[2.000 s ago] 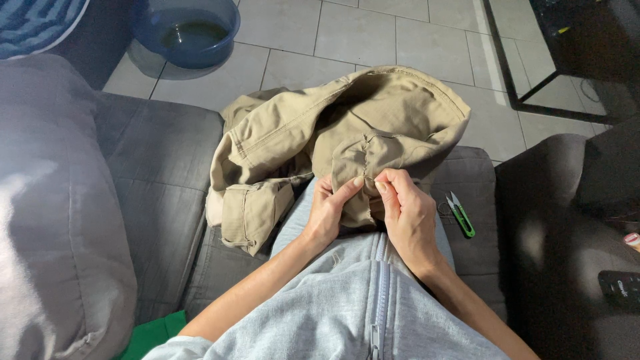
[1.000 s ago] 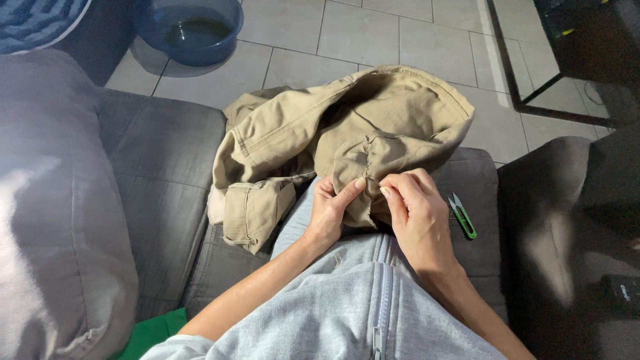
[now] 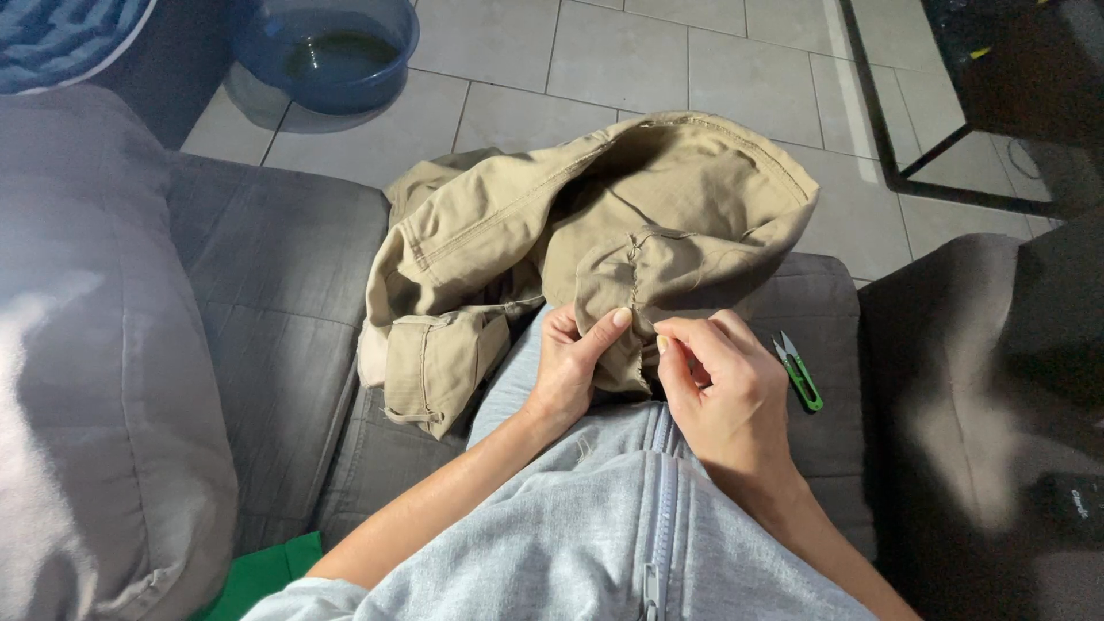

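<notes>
A khaki cloth garment (image 3: pixel 509 203) lies bunched across my lap and the seat edge. A rough stitched seam (image 3: pixel 636 272) runs down through its gathered part. My left hand (image 3: pixel 576 358) pinches the cloth beside this seam, thumb on top. Just right of the seam is my right hand (image 3: pixel 720 371), with thumb and index finger pressed together; whatever is between them is too small to tell. Green-handled thread snips (image 3: pixel 799 373) lie on the dark seat to the right of my right hand, blades pointing away from me.
A grey cushion (image 3: pixel 103 345) is at the left, with green cloth (image 3: pixel 263 578) at its lower edge. Beyond the seat, a blue basin (image 3: pixel 323 56) holding liquid stands on the tiled floor (image 3: pixel 500 52). A dark object bearing writing (image 3: pixel 1069 504) lies at the far right.
My right hand's fingertips have moved slightly away from the seam. My left hand stays on the cloth.
</notes>
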